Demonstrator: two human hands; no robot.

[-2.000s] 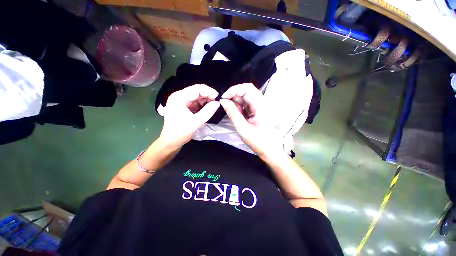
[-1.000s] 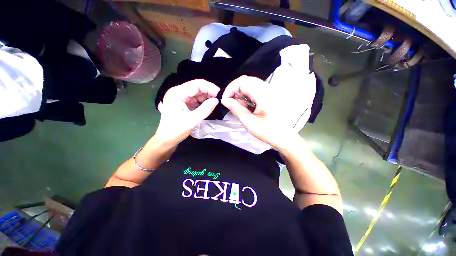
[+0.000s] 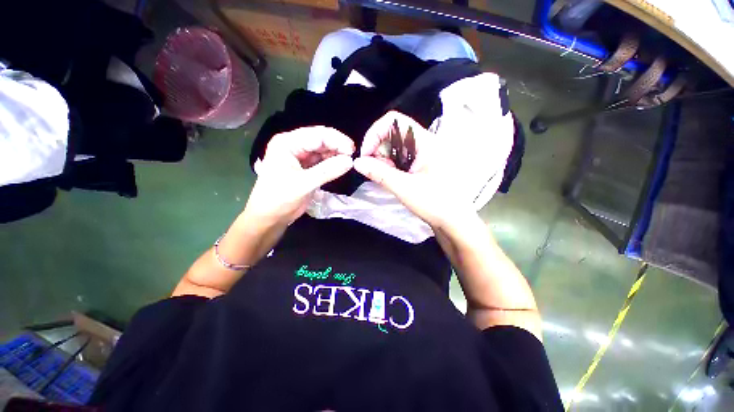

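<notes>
A black garment (image 3: 314,113) with white lining (image 3: 471,145) lies bunched on my lap. My left hand (image 3: 302,165) is over its left part, thumb and forefinger pinched at the black cloth. My right hand (image 3: 406,173) faces it, its thumb and forefinger pinched at almost the same spot. Dark thread snips (image 3: 402,146) lie in my right palm, two pointed blades up. The fingertips of both hands nearly touch. What is pinched between them is too small to tell; no needle or thread can be made out.
A pink-red mesh basket (image 3: 193,76) stands on the green floor at upper left. A black and white garment pile (image 3: 96,121) is at far left. A table edge (image 3: 684,32) and blue metal frame (image 3: 640,193) are at right. A blue crate (image 3: 48,370) is at lower left.
The dark snips in my right palm now show clearly. My right hand has turned slightly, its forearm shifting outward since the first frame. Both hands keep their fingertips together over the garment.
</notes>
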